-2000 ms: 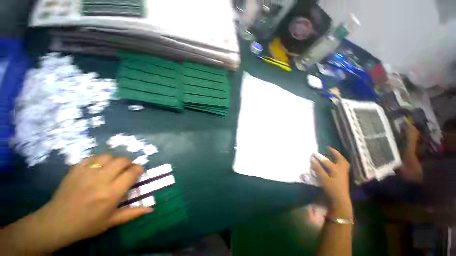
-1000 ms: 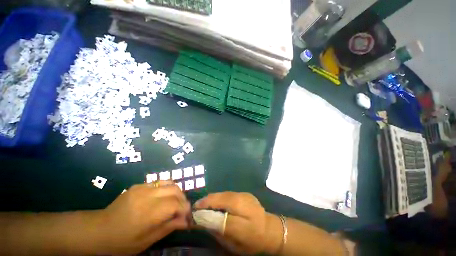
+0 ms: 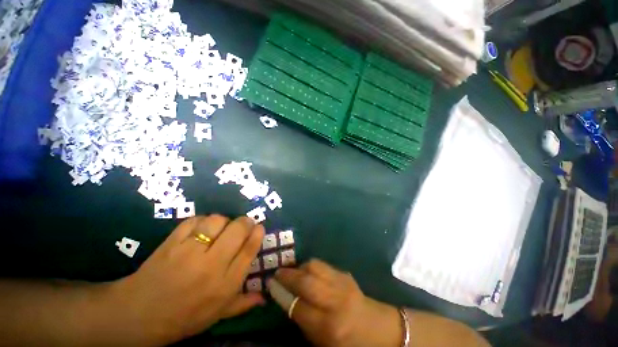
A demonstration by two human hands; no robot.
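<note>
A circuit board panel (image 3: 271, 257) lies at the lower middle, with rows of white square pieces on it; its left and lower parts are hidden by my hands. My left hand (image 3: 203, 271) rests over the panel's left side, fingers together; whether it holds a piece is hidden. My right hand (image 3: 318, 295) touches the panel's lower edge, with a pale cot on one fingertip; I cannot tell whether a piece is between its fingers. A small scatter of white pieces (image 3: 245, 181) lies just above the panel. A large heap of them (image 3: 122, 95) lies at the upper left.
Two low stacks of green panels (image 3: 308, 74) lie behind the work. A blue bin (image 3: 40, 88) is at the left edge. A white sheet (image 3: 467, 210) with small pieces at its corner lies right. Carrier boards (image 3: 579, 254) stand far right. A yellow knife (image 3: 508, 90) lies at the back.
The view has moved closer to the work. From beside the white sheet two seconds ago, my right hand has come to the panel. My left hand now lies flatter over the panel's left side.
</note>
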